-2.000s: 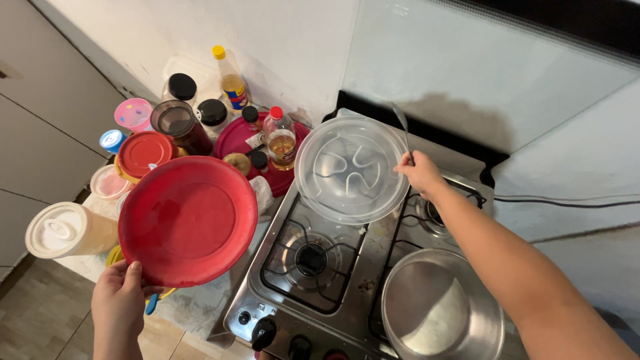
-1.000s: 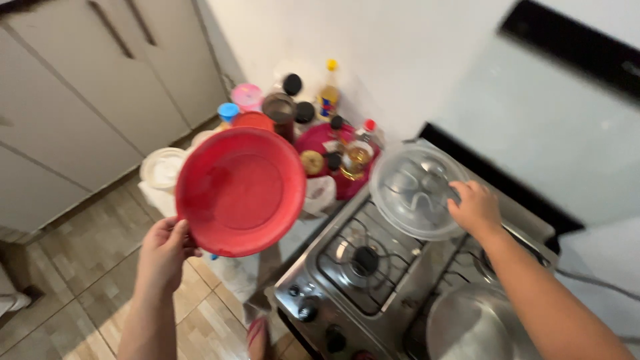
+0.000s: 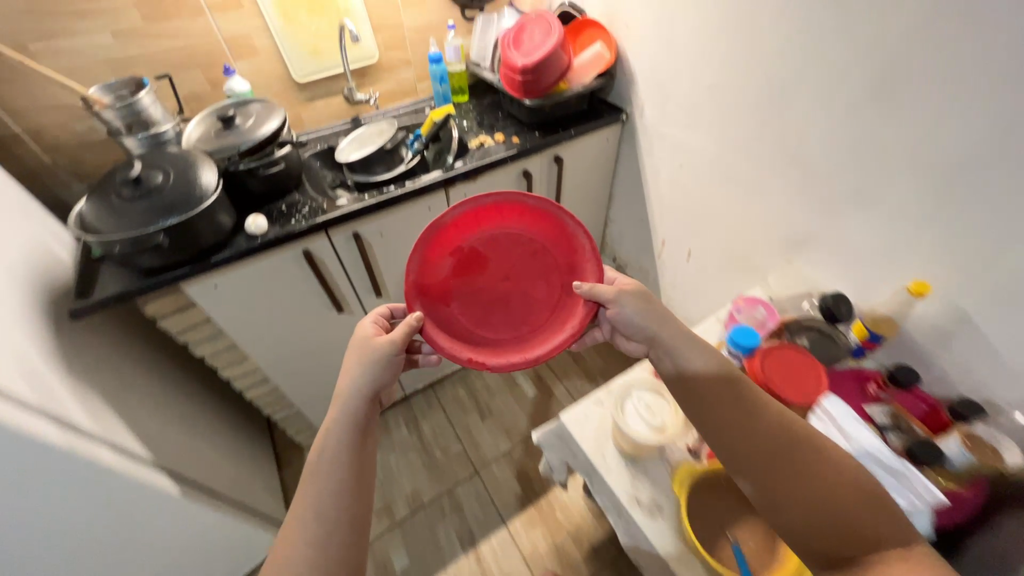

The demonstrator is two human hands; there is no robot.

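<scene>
A round red plastic plate (image 3: 504, 280) is held up in front of me, its hollow side facing me, with a wet-looking patch at the upper left of its bottom. My left hand (image 3: 388, 344) grips its lower left rim, thumb on the front. On the right rim is my right hand (image 3: 628, 312), thumb over the edge and fingers behind. Beyond the plate stands a counter with a sink (image 3: 324, 176) that holds a lidded pan (image 3: 376, 152).
Black lidded pots (image 3: 152, 200) stand at the counter's left; a dish rack (image 3: 560, 96) with red plastic bowls is at its right end. At lower right, a table (image 3: 592, 424) bears jars, bottles and a yellow bowl (image 3: 688, 504). A white wall rises at right.
The view has swung left from the stove to the sink counter. My right hand has let go of the clear plastic lid by the stove and now holds the red plate together with my left.
</scene>
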